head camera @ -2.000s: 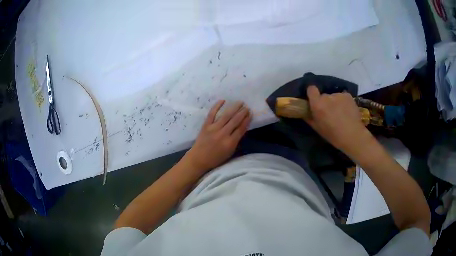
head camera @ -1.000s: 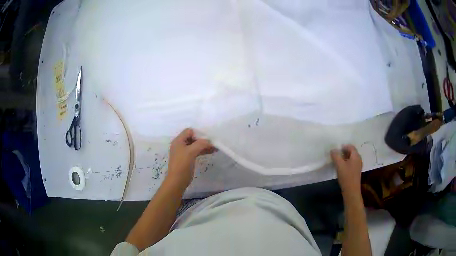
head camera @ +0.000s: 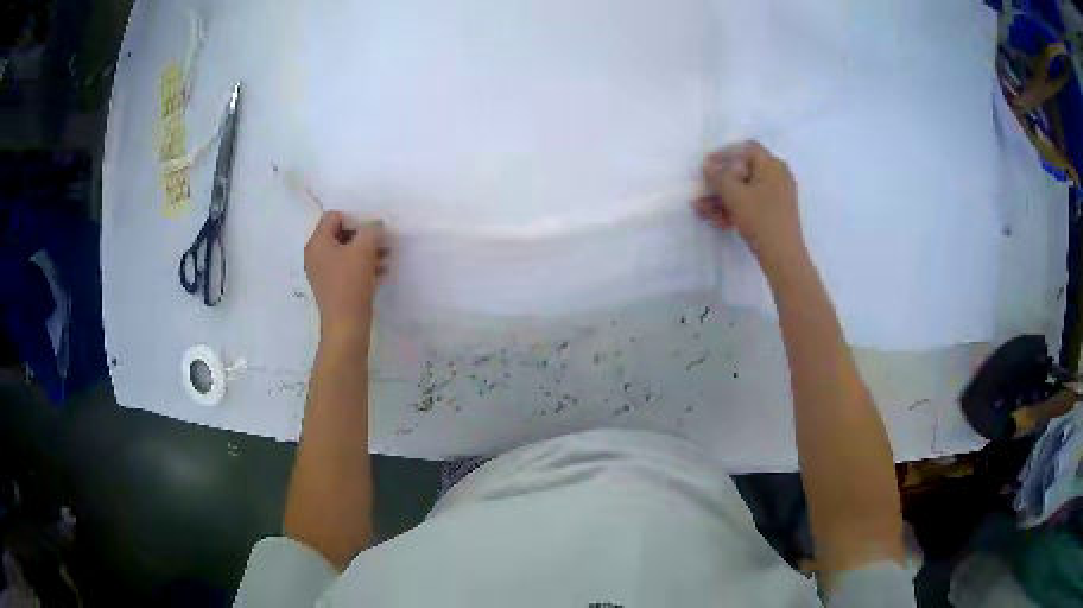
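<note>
A narrow white strip (head camera: 534,228) is held stretched between my two hands, blurred and faint over the white fabric. My left hand (head camera: 344,261) pinches its left end. My right hand (head camera: 748,196) pinches its right end. A large white garment panel (head camera: 855,238) lies under and beyond the hands. The steam iron (head camera: 1009,386) stands at the right edge of the table, untouched. The tan template is mostly hidden behind my left hand and arm; only a faint tip may show.
Shears (head camera: 219,196) and a yellow marked strip (head camera: 175,143) lie at the left. A white tape roll (head camera: 204,374) lies near the left front edge. A blue basket with tan strips (head camera: 1045,83) is at the far right. Dark pen marks dot the near table cover.
Both hands have moved away from my body and to the left with the strip, now over the panel. Earlier the right hand was on the iron, which it let go. The view has shifted too.
</note>
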